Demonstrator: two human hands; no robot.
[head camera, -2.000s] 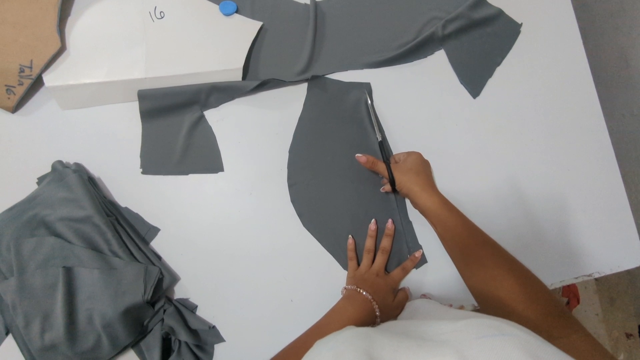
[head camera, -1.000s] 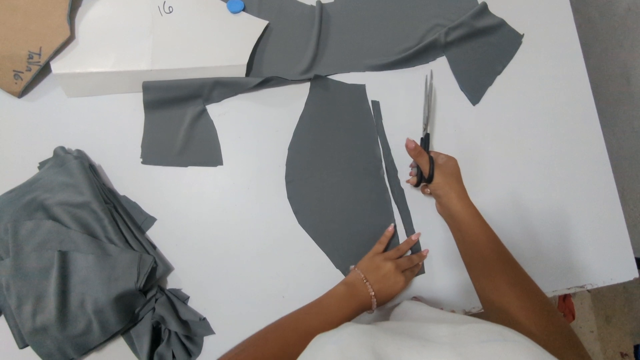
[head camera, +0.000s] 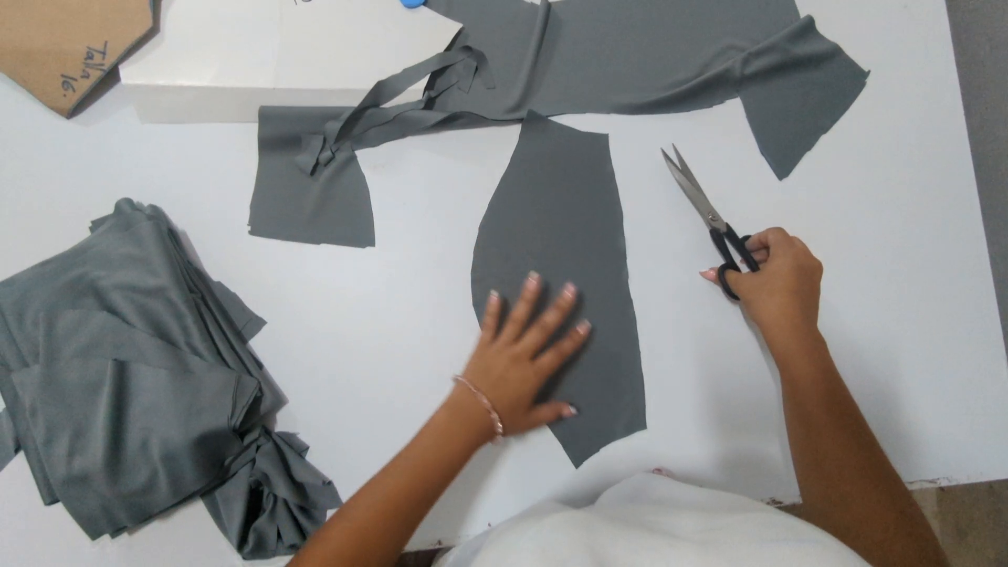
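Observation:
A grey fabric piece (head camera: 555, 236) with a curved left edge lies flat on the white table. My left hand (head camera: 520, 358), a beaded bracelet at its wrist, is spread over the lower left part of that piece with nothing in its grasp; whether the palm presses on it I cannot tell. To the right of the fabric, my right hand (head camera: 776, 276) holds scissors (head camera: 713, 216) by their black handles, the blades slightly apart and pointing up and left. Narrow grey fabric strips (head camera: 394, 87) lie tangled across the larger grey fabric (head camera: 630, 63) and the white pattern sheet's edge.
A heap of folded grey fabric (head camera: 134, 394) lies at the left of the white table (head camera: 409, 315). At the top left are a brown cardboard pattern (head camera: 71, 39), a white pattern sheet (head camera: 276, 47) and a blue round object (head camera: 413, 2). The table's edge runs down the right side.
The scissors were cutting along the piece's right edge, then came away from it. The strip that lay beside the piece is no longer there; strips now lie at the upper left. My left hand has moved up.

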